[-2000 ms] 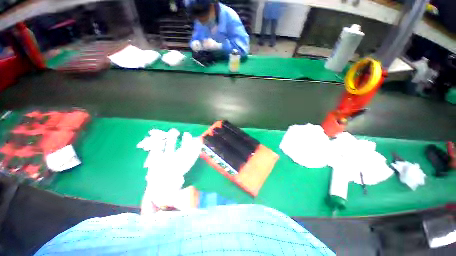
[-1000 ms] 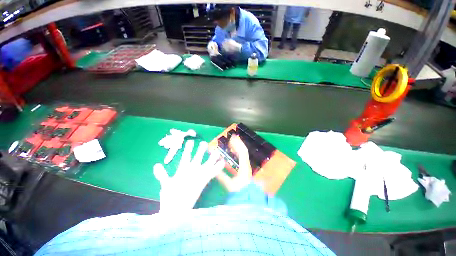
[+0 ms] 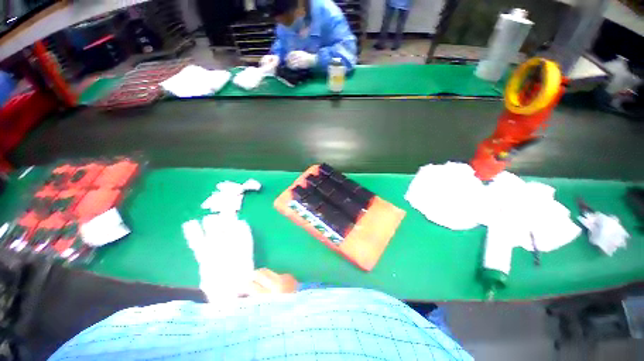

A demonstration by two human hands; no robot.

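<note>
The PCB panel (image 3: 328,201), with rows of black squares and a thin green strip, lies on the orange-red pallet (image 3: 374,236) at the centre. My left hand (image 3: 224,255), in a blurred white glove, is raised left of the pallet with its fingers upward and nothing visible in it. My right hand (image 3: 274,280) looks bare. It is at the lower side of the left glove, partly hidden by glove and sleeve, so its grip is unclear. A crumpled white cloth or glove (image 3: 231,193) lies just beyond my left fingertips.
Board tray (image 3: 95,197) with paper slip (image 3: 104,227) at left. White wipes (image 3: 445,197), a white tube (image 3: 497,250), a red-orange holder (image 3: 505,137) with yellow tape (image 3: 533,86), and a small wad (image 3: 605,233) at right. Beyond the dark conveyor (image 3: 296,134), a person in blue (image 3: 328,35) works.
My right hand has left the PCB panel and moved back to my left glove. My left hand, spread wide a second ago, has shifted left. The panel now shows uncovered.
</note>
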